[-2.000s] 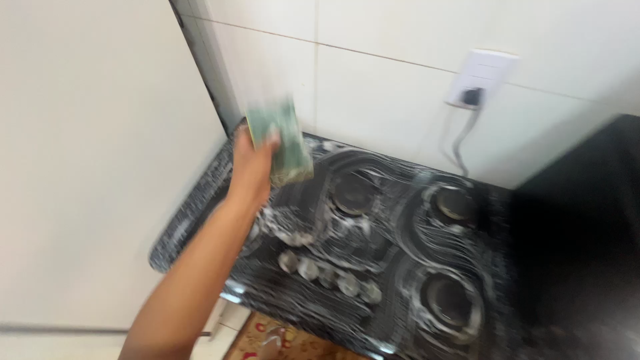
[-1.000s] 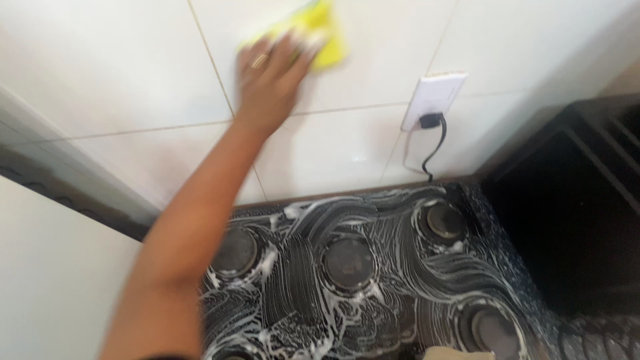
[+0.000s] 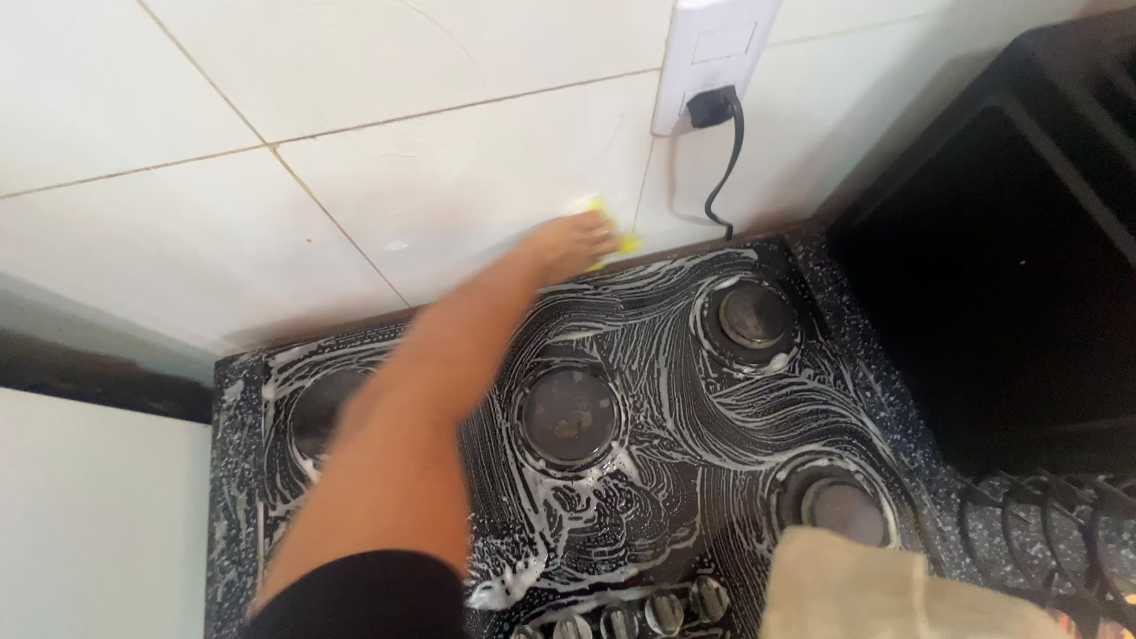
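My left hand [image 3: 572, 248], at the end of a bare forearm with a black sleeve, presses a yellow sponge [image 3: 628, 243] to the foot of the white tiled wall [image 3: 461, 169]. Little of the sponge shows past the fingers. Just below the hand lies the back edge of a black cooktop [image 3: 657, 399], streaked with white suds around its round burners. Control knobs [image 3: 664, 612] stand at its front. The forearm crosses over the left burner [image 3: 333, 413] and hides part of it. My right hand is out of view.
Above the cooktop, a black plug [image 3: 712, 106] with a cord sits in a white wall outlet [image 3: 710, 53]. A large black object [image 3: 1003, 266] stands at right, with dark metal grates [image 3: 1047, 532] below it. Beige fabric [image 3: 870, 586] covers the lower right.
My left hand, with the sponge, has moved from higher on the tiles down and right to the wall's foot. Two seconds ago it was by the cooktop's back left, the sponge's green side showing.
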